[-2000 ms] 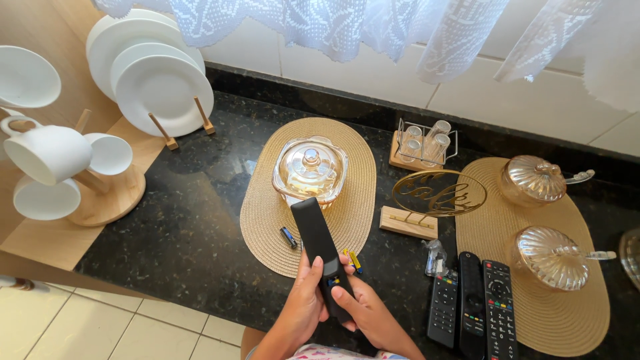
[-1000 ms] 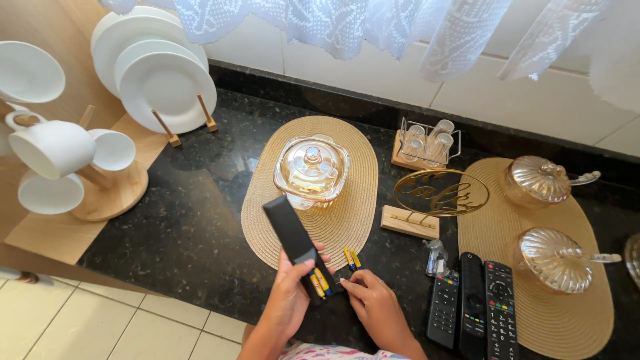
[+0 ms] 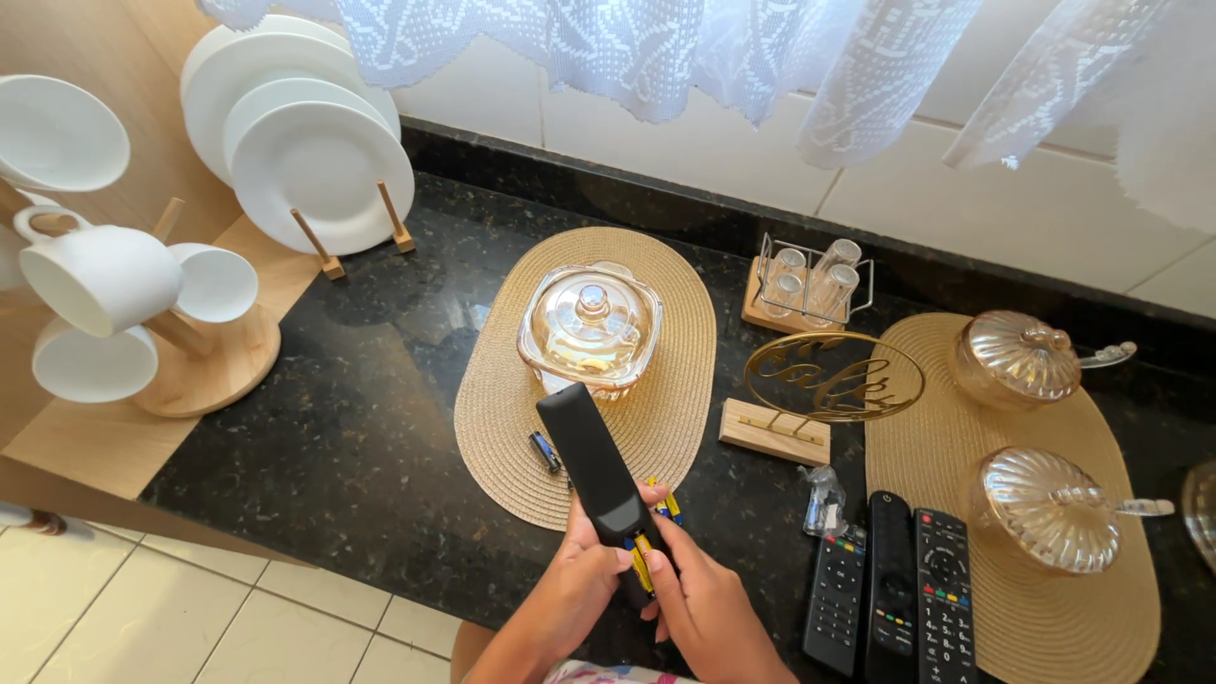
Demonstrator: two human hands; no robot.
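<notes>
A black remote control (image 3: pixel 591 456) is held back side up between both hands, its lower end toward me, with yellow batteries (image 3: pixel 641 560) showing in the uncovered compartment. My left hand (image 3: pixel 581 579) grips its left side, the thumb beside the batteries. On the right side, my right hand (image 3: pixel 698 589) holds the remote too, its thumb by the compartment. More yellow batteries (image 3: pixel 669 503) lie just beyond the right fingers, partly hidden. A dark battery with blue (image 3: pixel 544 452) rests on the woven oval placemat (image 3: pixel 665 285), left of the remote.
A lidded amber glass dish (image 3: pixel 589 332) stands on the placemat. To the right are several remotes (image 3: pixel 888 589), a clear plastic wrapper (image 3: pixel 823 501), a gold sign on a wooden base (image 3: pixel 774 432), small glasses in a rack (image 3: pixel 807 285) and glass sugar bowls (image 3: pixel 1045 513). White cups (image 3: pixel 104 275) and plates (image 3: pixel 318 176) stand left.
My right hand has moved left from beside the yellow batteries on the counter to the remote. Both hands now hold the remote, where a second ago the left held it alone.
</notes>
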